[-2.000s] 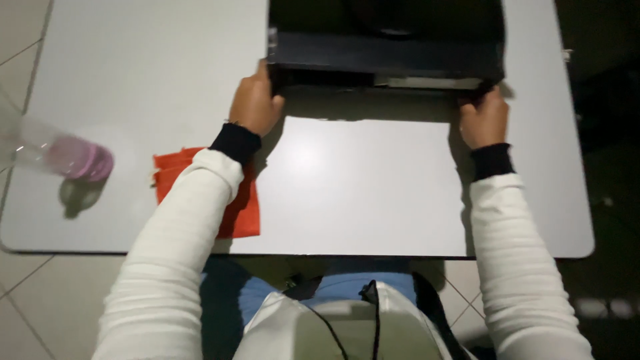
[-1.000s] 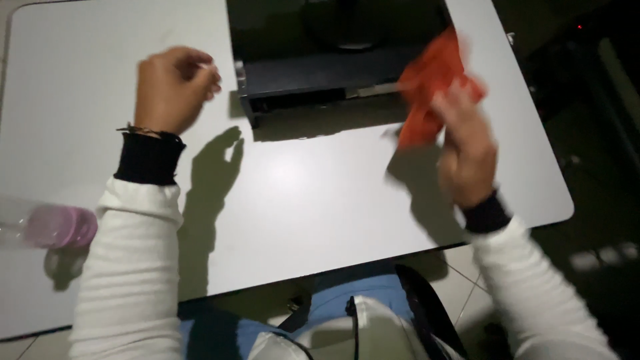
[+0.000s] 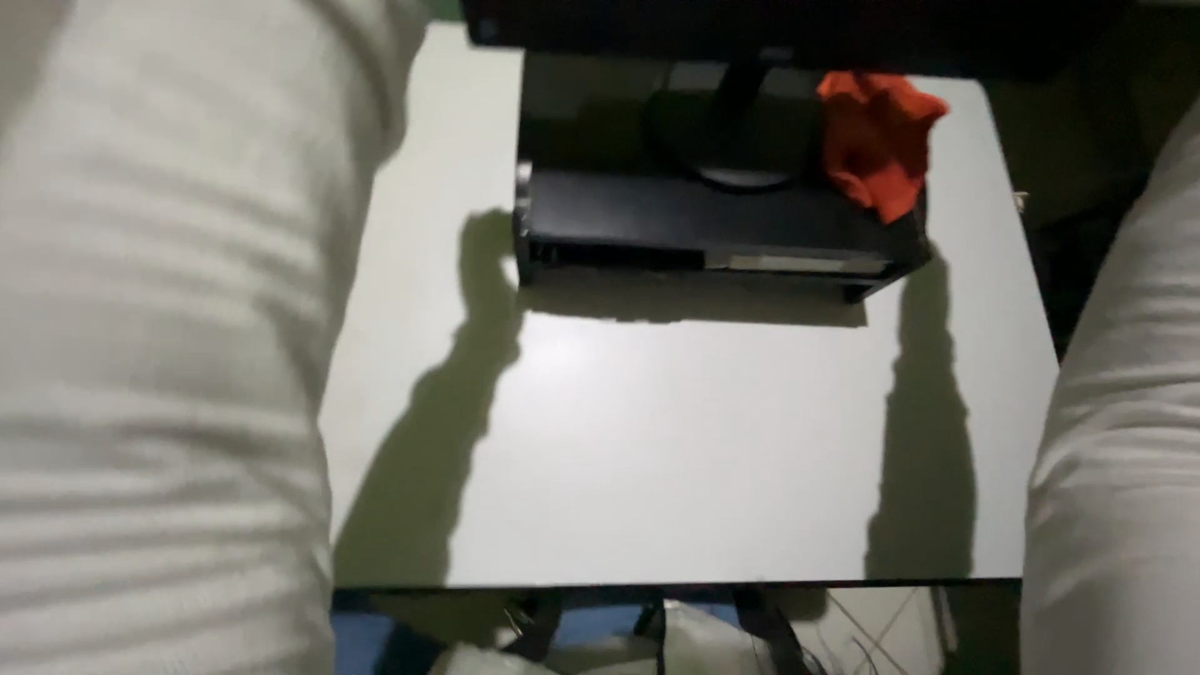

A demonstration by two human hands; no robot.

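Note:
Both my sleeved arms reach up past the camera in the head view, so neither my left hand nor my right hand shows. A crumpled orange cloth (image 3: 877, 141) lies on the right end of a black monitor stand (image 3: 694, 216), draping over its front corner. Beside the cloth, on the stand, is the round base of a monitor (image 3: 741, 155). The dark lower edge of the monitor (image 3: 769, 37) crosses the top of the view. What my hands touch or hold is hidden.
The stand sits toward the back of a white table (image 3: 694, 450). Its open front shelf holds a flat pale item (image 3: 811, 264). Shadows of my arms fall across the tabletop. Tiled floor (image 3: 872, 614) shows beyond the near edge.
The orange cloth, in my right hand one second ago, now lies on the stand's right end. Both arms have lifted close to the camera, and my hands have left the view.

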